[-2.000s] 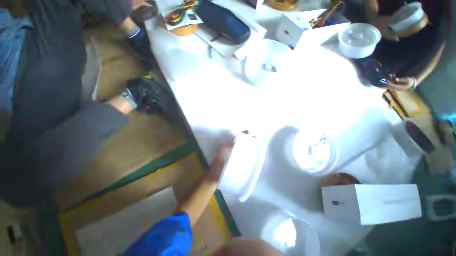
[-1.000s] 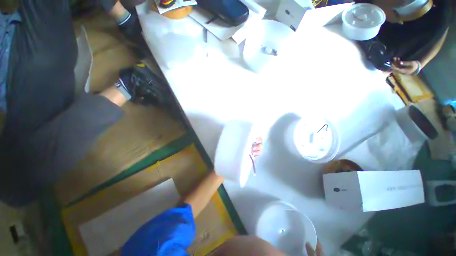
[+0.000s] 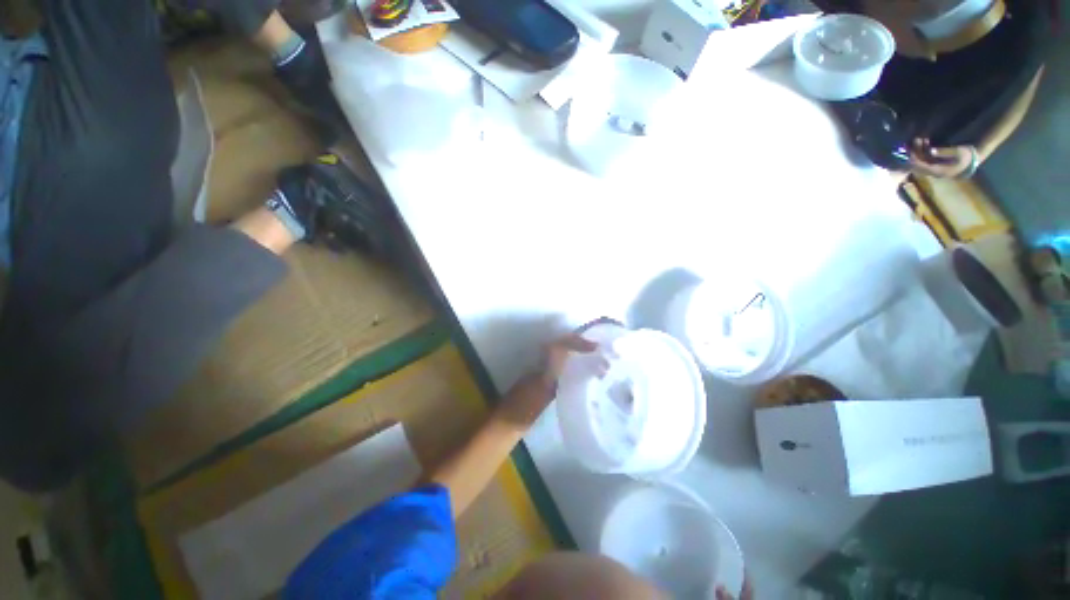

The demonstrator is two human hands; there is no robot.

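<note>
My left hand (image 3: pixel 573 356), on the blue-sleeved arm, is shut on the upper left side of a white round plastic bowl (image 3: pixel 640 410). The bowl is tilted above the white sheet, and small marks or a hole show in its middle. A second white bowl (image 3: pixel 663 549) lies just below it, with a small dark spot in its base. My right hand (image 3: pixel 737 592) is mostly cut off by the bottom edge; only fingertips show, at that second bowl's lower right rim. A third white bowl (image 3: pixel 737 328), with a thin dark piece inside, stands to the right.
A white carton (image 3: pixel 909 445) lies at the right, in front of a tan disc (image 3: pixel 798 390). A dark case (image 3: pixel 522 29) and another white bowl (image 3: pixel 616 111) are at the far side. One person sits at the left; another, at the far right, holds a dark item (image 3: pixel 880 135).
The held bowl has turned from on its side to a more face-on tilt and moved right, near the third bowl. My left hand now shows at its upper left. My right fingertips are lower and less visible.
</note>
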